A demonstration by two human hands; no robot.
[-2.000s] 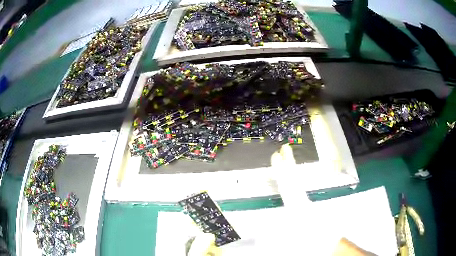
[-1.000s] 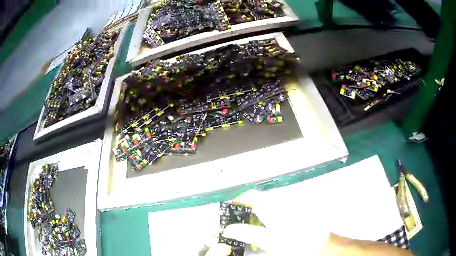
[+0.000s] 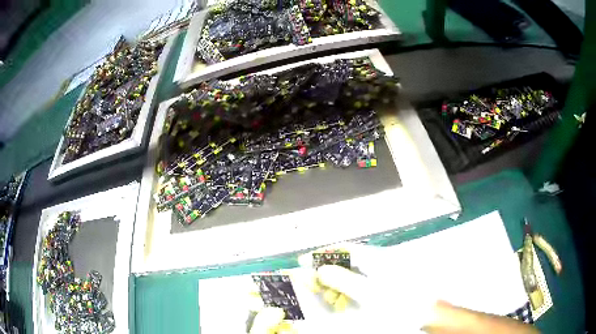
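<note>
A circuit board strip (image 3: 280, 295) lies over the white work sheet (image 3: 405, 274), its lower end at my left hand (image 3: 268, 321), which holds it and is partly cut off by the bottom edge. A second, shorter board piece (image 3: 331, 260) shows beside it to the right, held in the gloved fingers of my right hand (image 3: 340, 287). The two pieces are apart. Both gloves are washed out against the sheet, so their outlines are unclear.
White-framed trays with heaped boards stand ahead (image 3: 294, 228), behind it (image 3: 294, 47) and at far left (image 3: 137, 134). A less full tray (image 3: 127, 228) stands at near left. A black tray (image 3: 457, 147) holds pieces at right. Cutters (image 3: 528, 261) lie at the sheet's right edge.
One second ago both hands were together at one board. Now two pieces are apart, the left hand's at left and the right hand's at right. The view has shifted slightly.
</note>
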